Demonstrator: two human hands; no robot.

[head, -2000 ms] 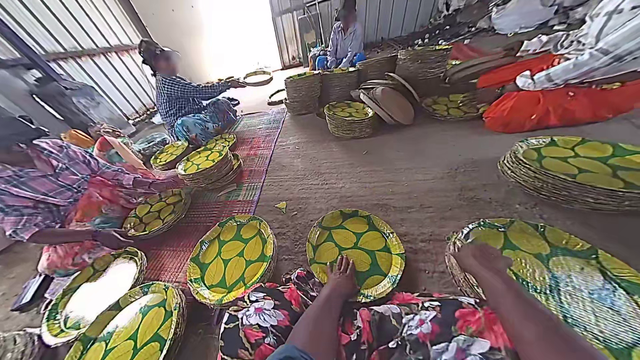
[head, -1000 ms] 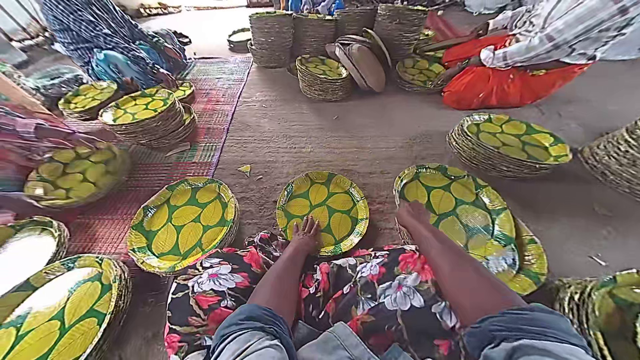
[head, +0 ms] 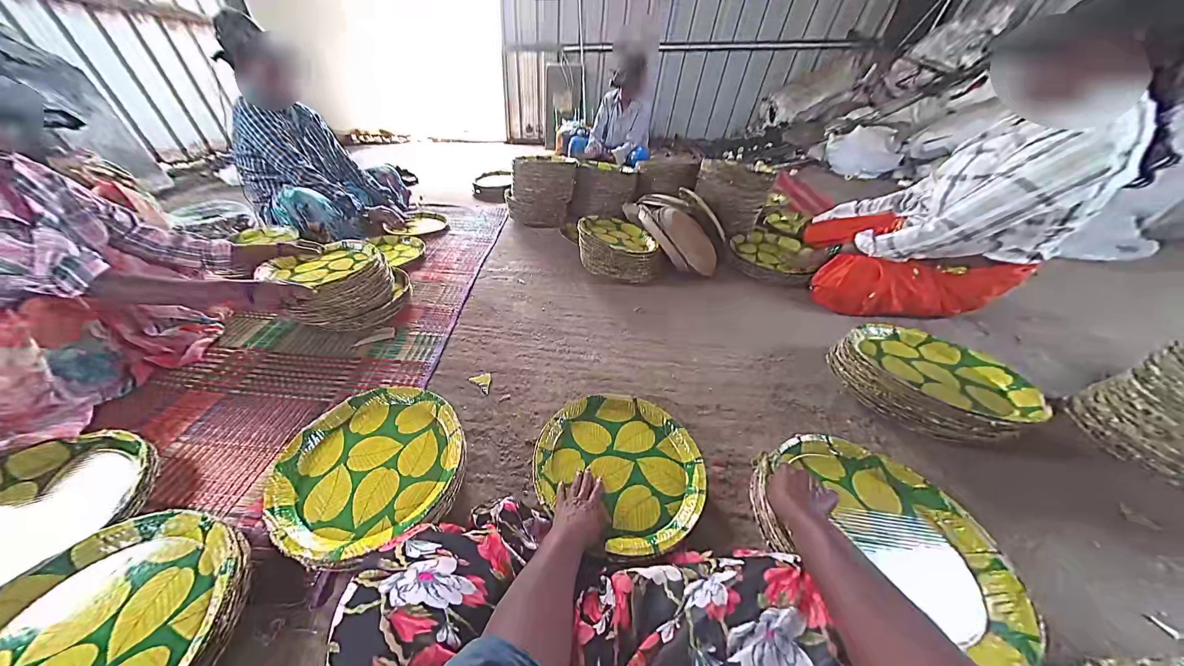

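In front of my lap lies a round plate with a yellow leaf print on green [head: 624, 467]. My left hand [head: 583, 507] rests palm down on its near left part, fingers apart. At the right, my right hand [head: 801, 495] touches the left rim of a stack of like plates [head: 911, 536]; whether its fingers grip the edge cannot be told. A further stack of leaf-print plates [head: 370, 472] stands to the left of the middle plate. Floral cloth [head: 684, 610] covers my lap below both hands.
More plate stacks stand at lower left [head: 139, 592] and right [head: 934, 384]. A woven mat [head: 268, 370] lies left. One co-worker at left holds a plate stack [head: 333, 282]; other people sit around the floor. Tall stacks [head: 541, 190] stand at the back.
The view has tilted up since one second ago. The co-worker at left has hands on a plate stack on the mat; earlier that person held a single plate. My hands stay at the same plates.
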